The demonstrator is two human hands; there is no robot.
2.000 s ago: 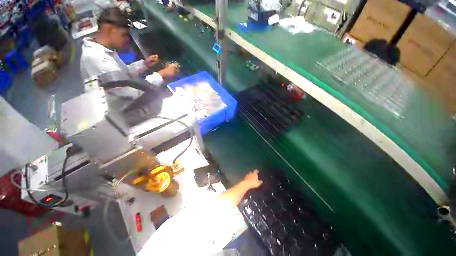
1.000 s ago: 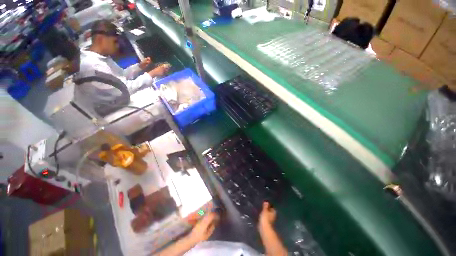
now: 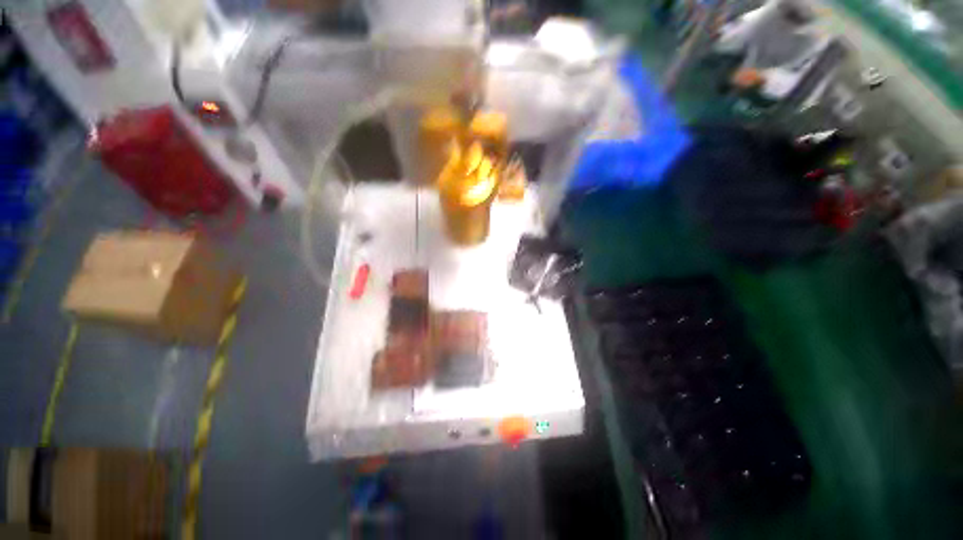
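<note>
No hand is in view. The press machine's white bed [image 3: 401,237] lies straight ahead, blurred. A fixture of reddish-brown blocks [image 3: 403,362] with a dark block sits on its front half. The gold press head [image 3: 468,195] stands above the back of the bed. A black cooling fan [image 3: 545,268] is on the bed's right side. A small red object [image 3: 360,281] lies at the left. An orange-red knob [image 3: 513,429] and a green button [image 3: 543,426] are on the front edge. A black blister tray [image 3: 697,390] lies on the green bench at the right.
A blue bin [image 3: 623,153] and another dark tray [image 3: 748,195] are behind at the right. A red box-like unit [image 3: 169,164] and a cardboard box [image 3: 132,276] are at the left. Another carton [image 3: 106,490] is at the lower left, beside yellow floor tape [image 3: 211,406].
The view has swung left and down onto the machine bed. Both hands, seen near the front edge and the tray a second ago, are out of the picture. The seated person is also out.
</note>
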